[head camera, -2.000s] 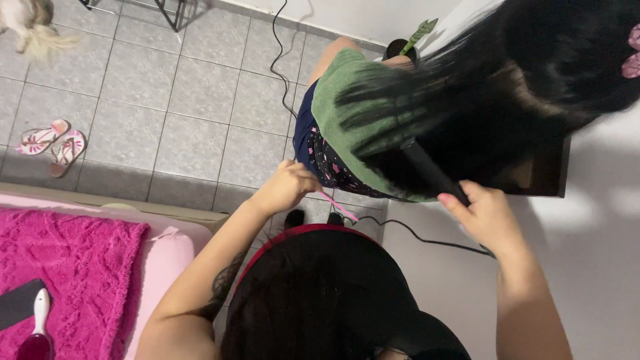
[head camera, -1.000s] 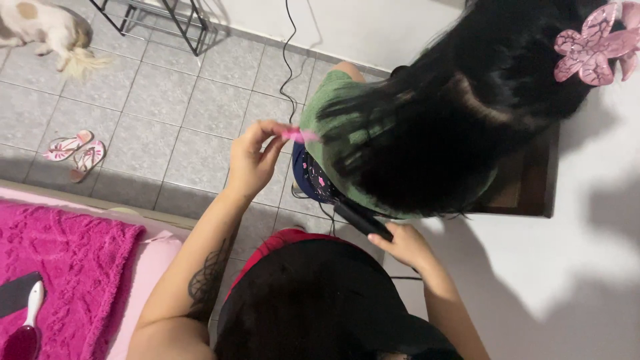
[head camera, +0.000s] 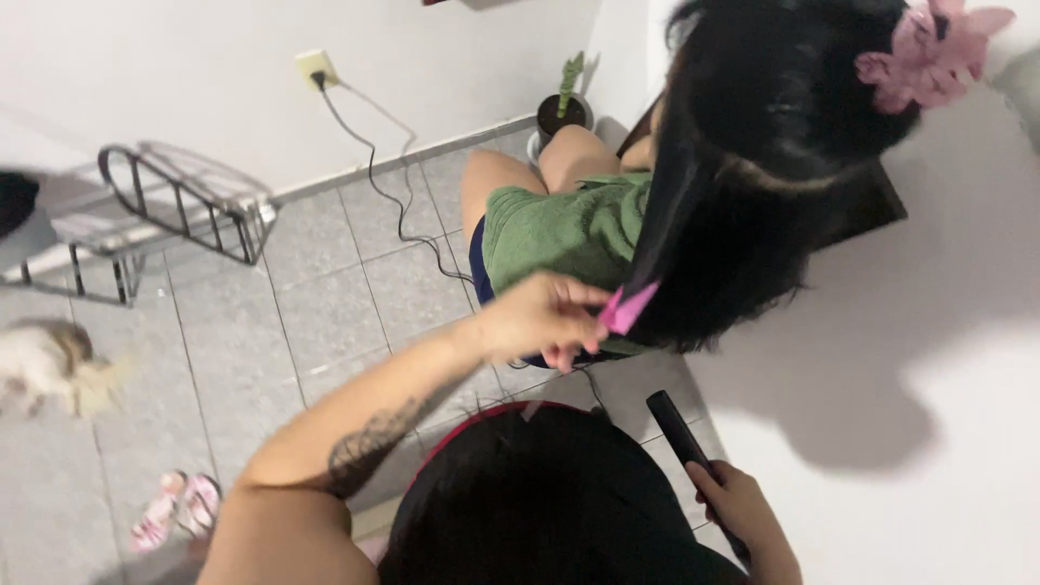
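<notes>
A seated person's long dark hair (head camera: 715, 252) hangs down the back, with a pink flower-shaped claw clip (head camera: 926, 57) at the top of the head. My left hand (head camera: 552, 321) grips a pink comb or clip (head camera: 627, 309), its exact kind unclear, at the lower end of a strand on the left side of the hair. My right hand (head camera: 735, 504) is closed around a black hair straightener (head camera: 682, 431), below the hair and apart from it. A green towel (head camera: 552, 236) lies across the person's back and side.
A power cord (head camera: 398, 203) runs from a wall outlet (head camera: 315, 69) down to the tiled floor. A potted plant (head camera: 562, 110) stands by the person's knees. Left are a metal rack (head camera: 187, 211), a light-furred dog (head camera: 49, 366) and flip-flops (head camera: 179, 508). A white wall (head camera: 910, 390) is at right.
My left hand has brought the pink item to the strand's lower end. My right hand has moved rightward with the straightener, away from the towel's edge. The view has shifted.
</notes>
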